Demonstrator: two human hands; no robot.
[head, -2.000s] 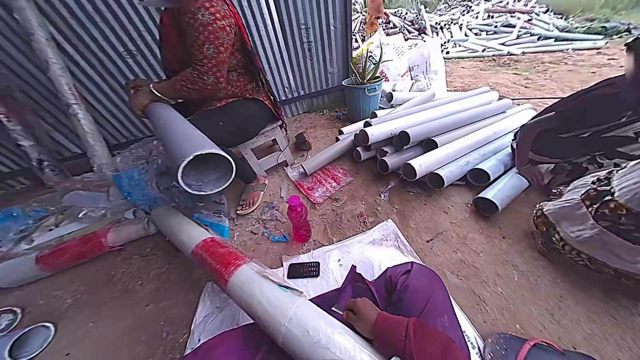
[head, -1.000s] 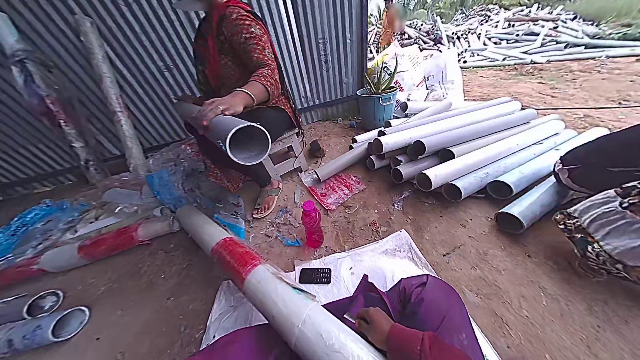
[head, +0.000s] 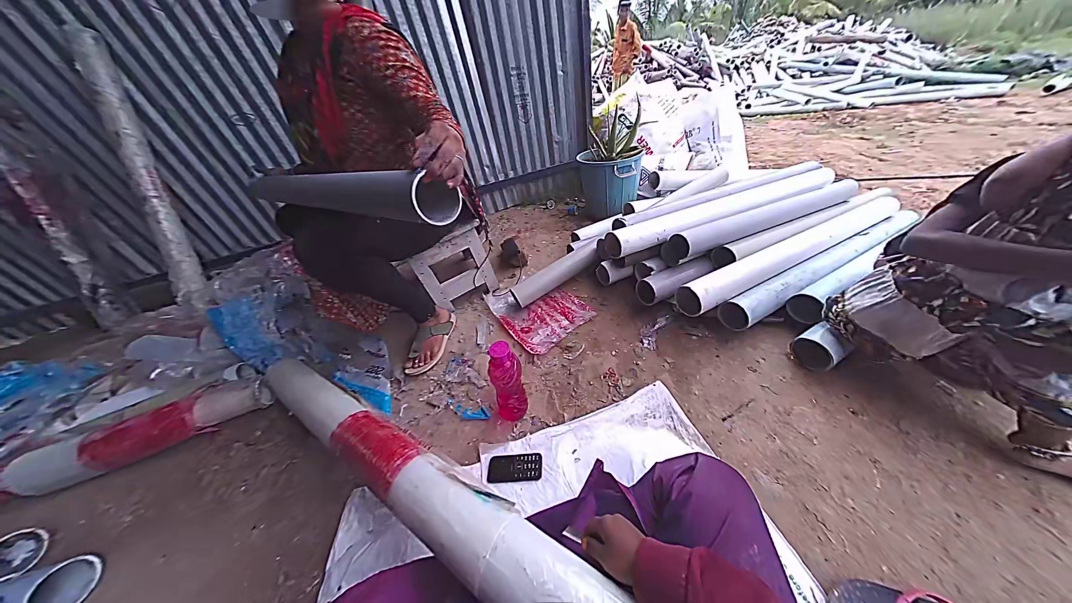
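Observation:
A long pale plastic pipe (head: pixel 469 511) with a red band lies slantwise across my lap, its far end on the ground by blue plastic film. Close to its right side, my right hand (head: pixel 613 546) has curled fingers around a small flat whitish piece (head: pixel 574 533), whose kind I cannot tell. The hand rests over my purple-clothed leg. My left hand is out of view. A black keypad phone (head: pixel 514 467) lies on the white sheet (head: pixel 620 431) beyond the pipe, and a pink bottle (head: pixel 507 381) stands on the soil behind it.
A person on a low stool (head: pixel 452 266) holds a grey pipe (head: pixel 360 197). Stacked pipes (head: pixel 754 243) lie at the right, beside another seated person. A potted plant in a blue bucket (head: pixel 610 184) stands near the corrugated metal wall (head: pixel 519 92). Another red-banded pipe (head: pixel 138 435) lies at left.
The seated person's pipe has swung from pointing toward me to lying nearly crosswise on their lap. My right hand has stayed beside the long pipe.

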